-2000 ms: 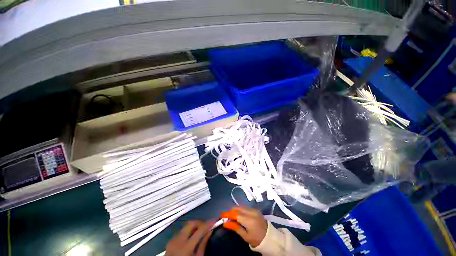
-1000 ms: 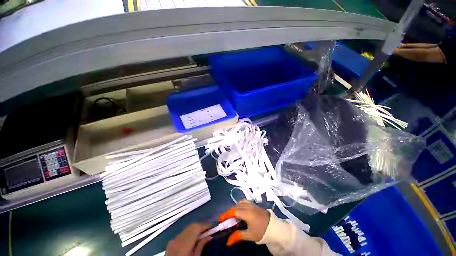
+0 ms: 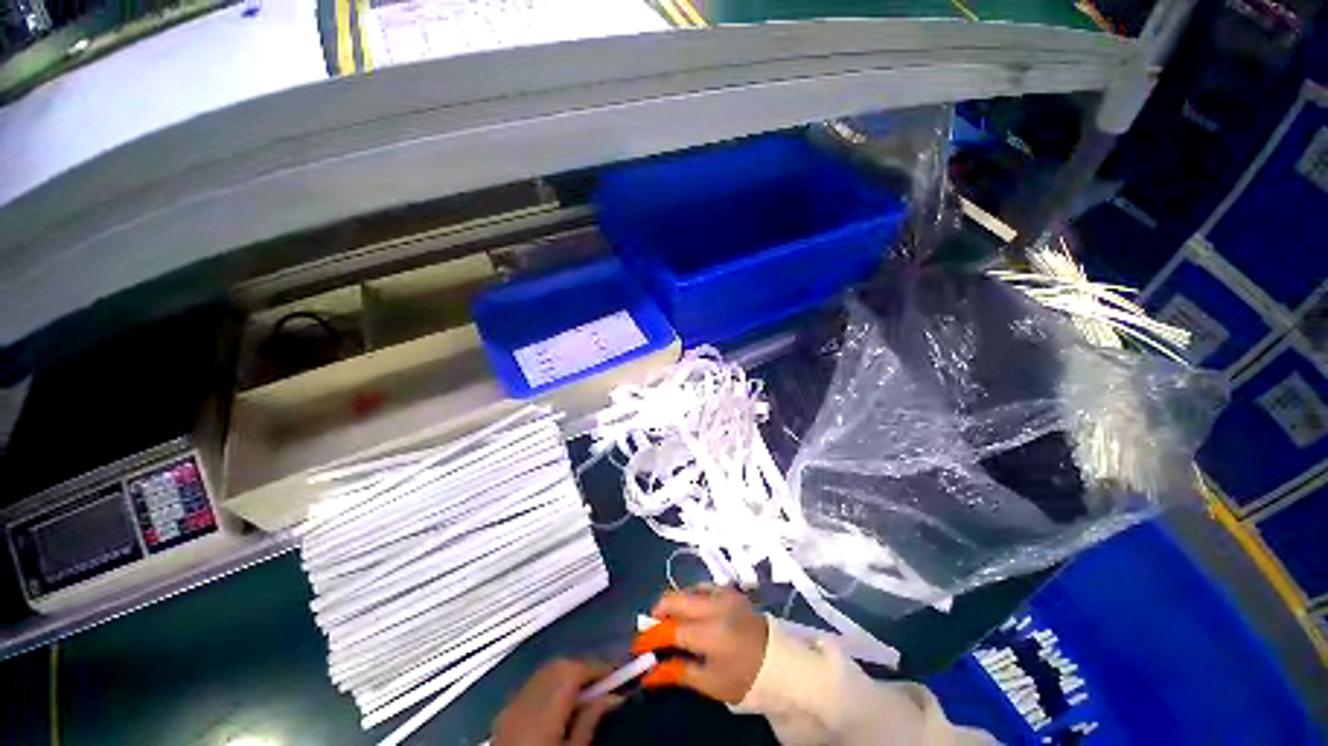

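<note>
My left hand (image 3: pixel 551 708) is at the bottom edge, partly cut off, its fingers closed on a slim white sleeve (image 3: pixel 623 675). My right hand (image 3: pixel 709 641), with orange finger cots on its fingertips, is at the sleeve's upper right end. A small white tip shows by the orange cots; whether it is a separate piece I cannot tell. A stack of white sleeves (image 3: pixel 455 566) lies on the green mat to the left. A curly tangle of white tape strips (image 3: pixel 699 452) lies beyond my hands.
A crumpled clear bag (image 3: pixel 947 437) with dark contents lies right of the tangle. Behind are a small blue tray (image 3: pixel 568 335), a large blue bin (image 3: pixel 757 241) and a beige parts tray (image 3: pixel 350 415). A scale (image 3: pixel 109 532) stands far left. A lower blue bin (image 3: pixel 1165 627) holds small white pieces.
The orange-covered fingertips have closed together near the sleeve's end after being spread around it. The other person's arm at the upper right is gone from view. The camera view has shifted slightly.
</note>
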